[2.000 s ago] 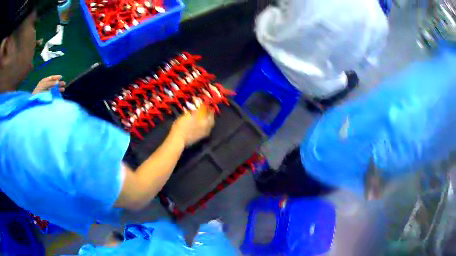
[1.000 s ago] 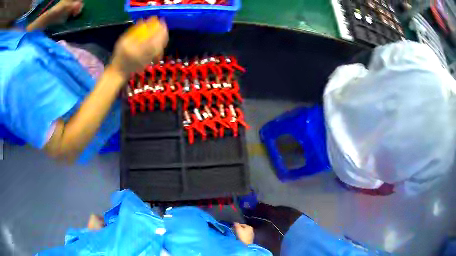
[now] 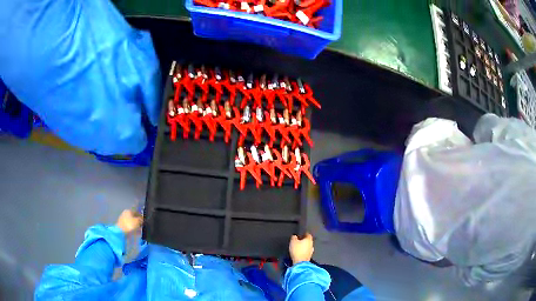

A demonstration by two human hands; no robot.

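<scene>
The black compartment tray (image 3: 226, 194) lies in front of me. Red spring clamps (image 3: 253, 120) stand in rows in its far pockets, with a shorter row at the right of the third row. The nearer pockets show no clamps. My left hand (image 3: 130, 222) is at the tray's near left edge, fingers partly hidden at the rim. My right hand (image 3: 301, 248) grips the near right corner.
A blue crate (image 3: 264, 32) of loose red clamps stands on the green bench (image 3: 376, 44). A person in blue (image 3: 70, 76) is at left. A person in white (image 3: 464, 188) is at right, beside a blue stool (image 3: 358, 188). Red clamp ends show below the tray's near edge.
My hands have come up from near my body to the tray's sides. The neighbour's arm has left the clamps, and the blue-clothed body now fills the upper left.
</scene>
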